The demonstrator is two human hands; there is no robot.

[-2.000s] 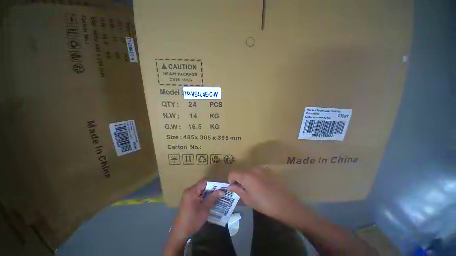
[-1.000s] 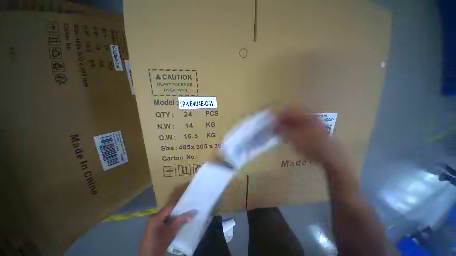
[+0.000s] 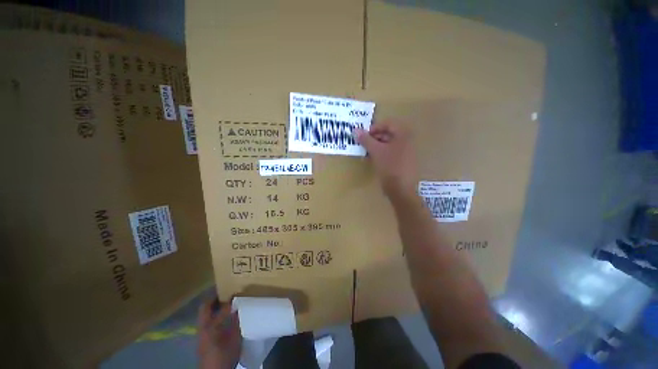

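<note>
A large flat carton (image 3: 447, 108) with black print stands in front of me. It bears a small model sticker (image 3: 285, 167) and a barcode label (image 3: 447, 201) at right. My right hand (image 3: 389, 148) pinches the right edge of another barcode label (image 3: 325, 130) over the carton's upper middle, right of the CAUTION box. I cannot tell whether this label touches the carton. My left hand (image 3: 218, 333), at the carton's lower left corner, holds a white backing strip (image 3: 265, 318) that curls over near its bottom edge.
More flat cartons (image 3: 58, 180) with labels lean at the left. Yellow tape (image 3: 166, 334) crosses the grey floor (image 3: 577, 94) at lower left. My dark-clad legs (image 3: 386, 344) are at the bottom, with a white scrap (image 3: 324, 351) between them. Blue objects (image 3: 635, 79) are at the right edge.
My right hand has pulled a barcode label off the strip and carried it up and left across the carton. My left hand has lowered the strip, which now shows blank.
</note>
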